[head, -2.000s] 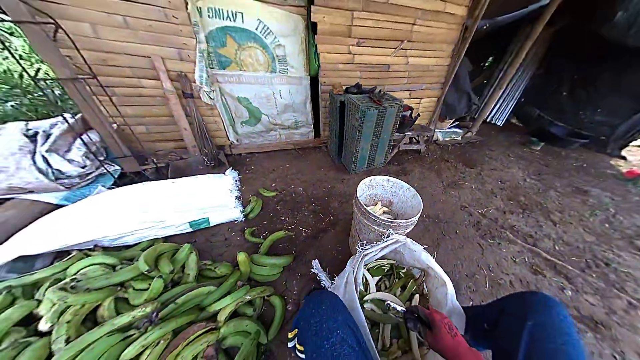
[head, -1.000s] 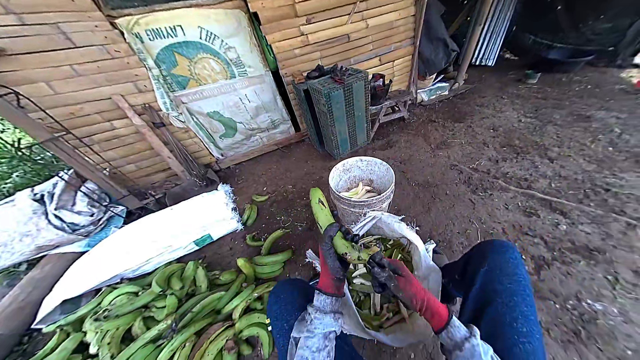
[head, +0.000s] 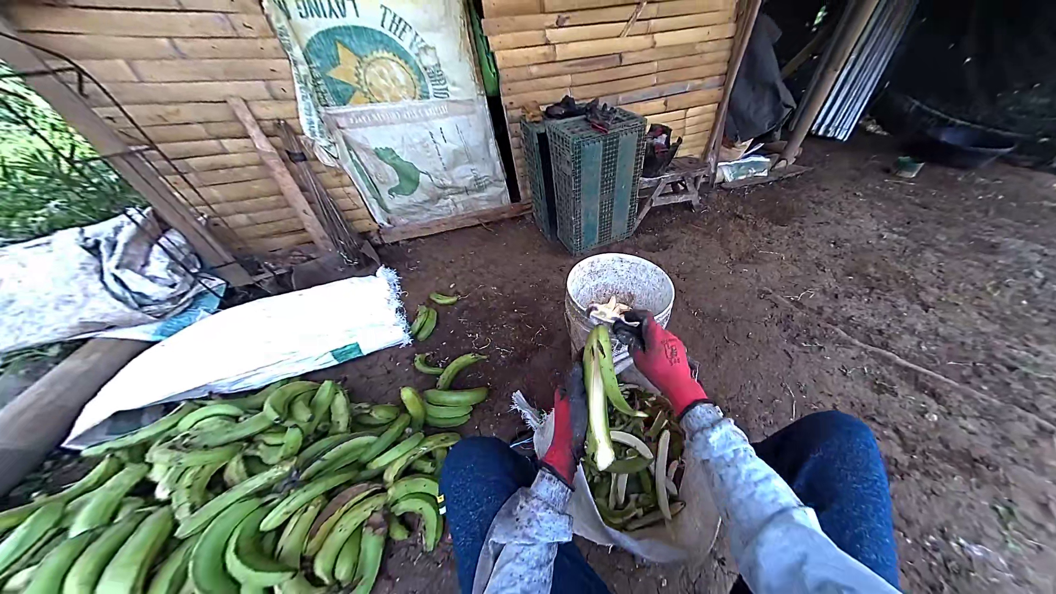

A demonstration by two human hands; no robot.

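Observation:
A green plantain (head: 597,396), partly peeled so that a pale strip shows, stands nearly upright between my hands. My left hand (head: 569,425), in a red and black glove, grips its left side. At its upper end is my right hand (head: 657,355), gloved the same way, with fingers closed around something mostly hidden, beside a loosened strip of green peel. Below them, an open woven sack (head: 697,516) between my knees holds green peels (head: 631,491). Just beyond is a whitish bucket (head: 620,276) with pale peeled pieces (head: 610,310) inside.
A large heap of green plantains (head: 289,487) lies at the left, beside a white woven sack (head: 272,338). Green plastic crates (head: 596,177) stand by the bamboo wall (head: 610,49), near a low wooden bench (head: 681,188). A dark basin (head: 961,144) is at the far right.
A plantain that looked unpeeled one second ago now shows a bare pale strip. My right hand has moved up to its top end. Two seconds ago my right hand was over the sack.

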